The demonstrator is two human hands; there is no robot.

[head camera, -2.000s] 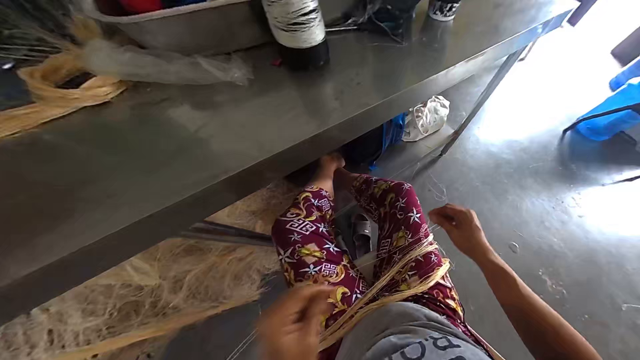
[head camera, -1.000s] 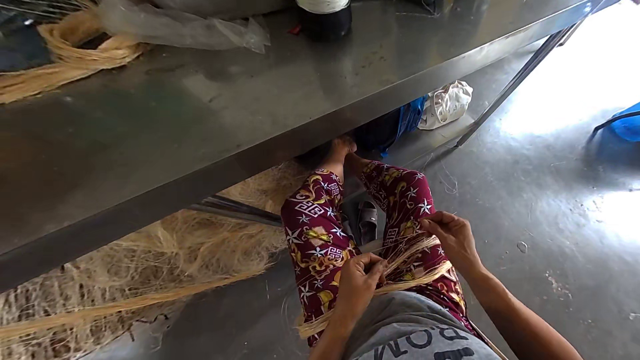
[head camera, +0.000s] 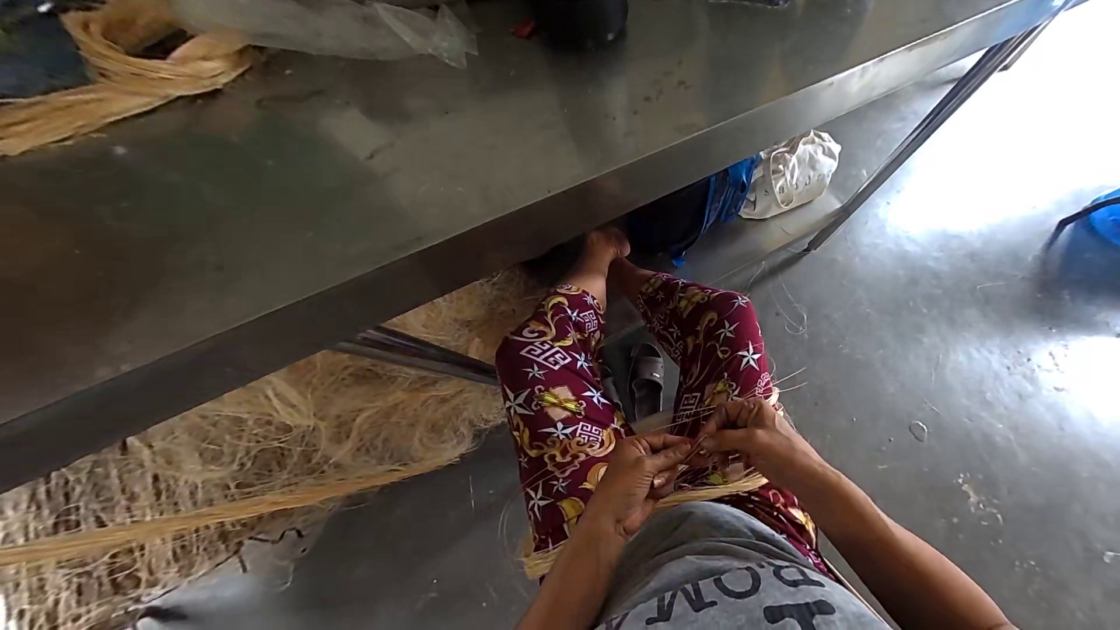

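Over my lap, my left hand (head camera: 643, 477) and my right hand (head camera: 744, 433) are close together, fingertips nearly meeting. Each pinches thin pale plant-fibre strands between thumb and fingers; the exact joining point is too small to make out. A flat bundle of straw-coloured fibres (head camera: 739, 486) lies across my thighs beneath both hands, partly hidden by them and by the grey shirt. Loose strand ends stick out beyond my right hand. Patterned maroon trousers (head camera: 560, 394) cover the legs under the work.
A metal table (head camera: 394, 157) spans the upper left, holding a coiled fibre hank (head camera: 157, 66), a plastic bag (head camera: 350, 26) and a black cylindrical base (head camera: 577, 17). Tangled fibres (head camera: 306, 420) lie beneath it. A white bag (head camera: 792, 175), a sandal (head camera: 647, 376) and a blue stool-like object (head camera: 1107, 219) are lower down.
Two seconds ago my hands were wide apart, with strands stretched over the lap. They have come together above the thighs. The view has shifted slightly.
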